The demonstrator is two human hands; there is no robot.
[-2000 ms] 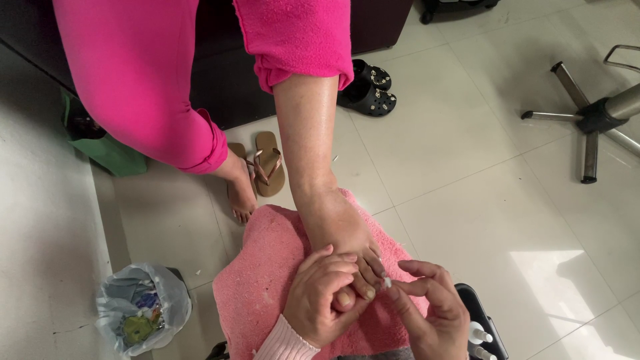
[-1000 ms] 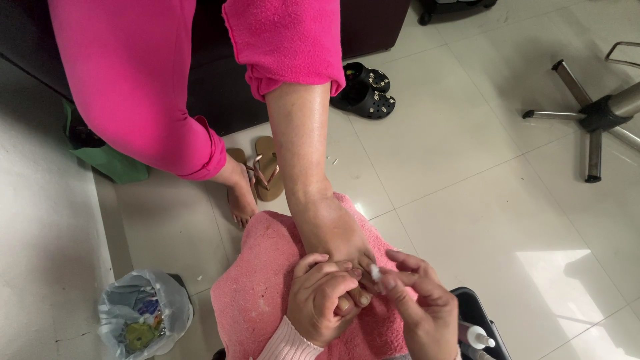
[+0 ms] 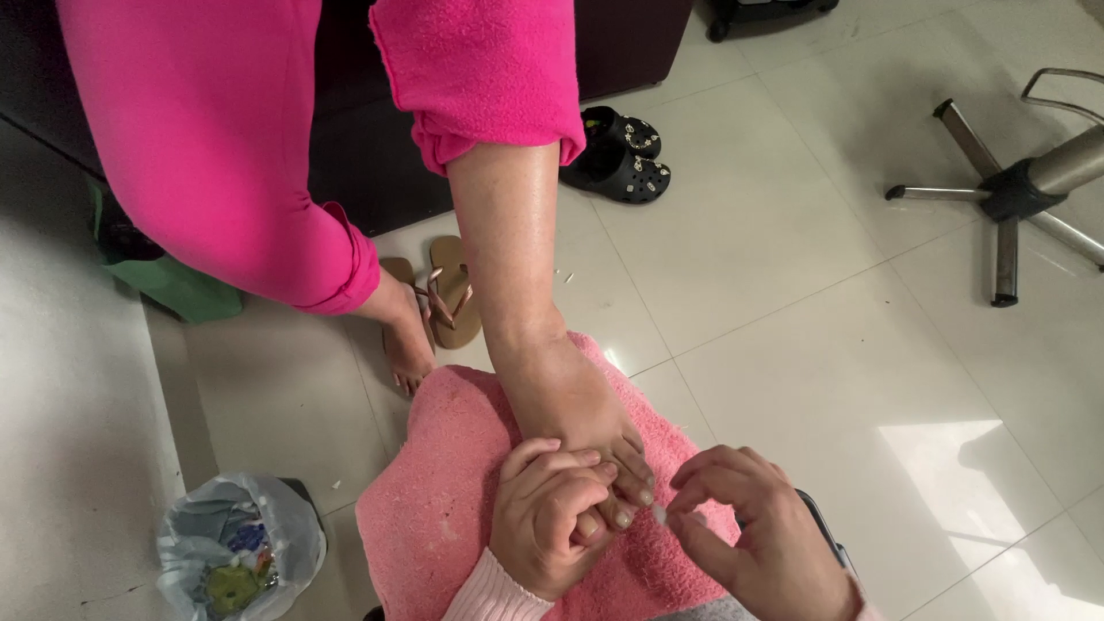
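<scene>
Another person's bare foot rests on a pink terry towel, its toes pointing down and to the right. Wrapped around the inner toes is my left hand, its fingers lying over the front of the foot. Beside the outer toes, my right hand pinches a small white piece of cotton between thumb and fingers. The cotton is close to the toenails; whether it touches one I cannot tell.
A bin lined with a plastic bag holds waste at the lower left. Brown flip-flops lie by the person's other foot. Black clogs sit farther back. A metal chair base stands at the right, and a green bag at the left.
My right hand, with the cotton, has moved a little lower beside the toes. My left hand still holds the foot. The small white bottles seen earlier at the lower right no longer show.
</scene>
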